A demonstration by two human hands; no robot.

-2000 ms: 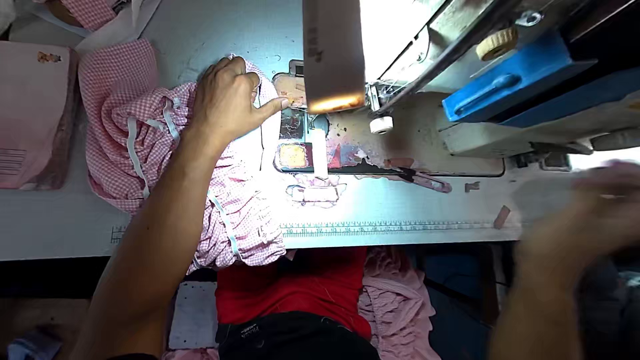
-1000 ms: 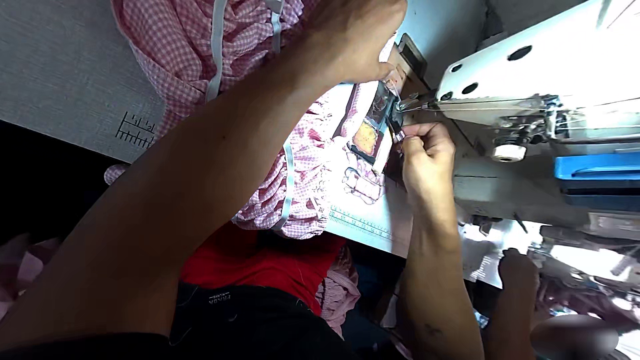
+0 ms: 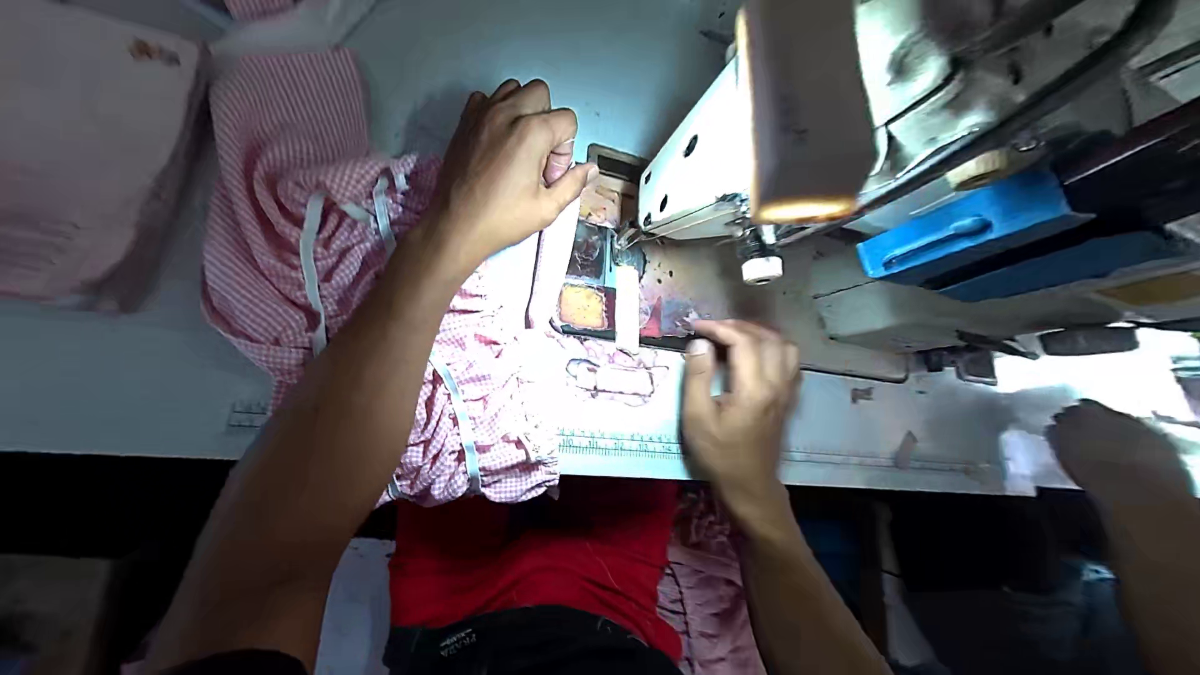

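Gathered pink gingham fabric (image 3: 497, 403) with pale elastic or tape strips lies on the sewing table, left of the needle area. My left hand (image 3: 516, 159) has its fingers curled around the fabric's edge, with a pale strip running down from the thumb. Right of that edge is the presser foot (image 3: 626, 246) of an industrial sewing machine (image 3: 698, 155). A short white strip (image 3: 627, 309) lies below the foot. My right hand (image 3: 741, 394), slightly blurred, hovers over the table's front part beside the machine bed; whether it holds anything is hidden.
A plastic-wrapped pink packet (image 3: 84, 159) lies at the far left. A measuring scale (image 3: 628, 445) runs along the table's front edge. A blue plastic part (image 3: 970, 225) sits at the right on the machinery. Another person's hand (image 3: 1116, 450) is at the far right.
My right hand has moved away from the needle area, where it held a small dark tool a second ago. My left hand keeps its hold on the fabric. The view has swung.
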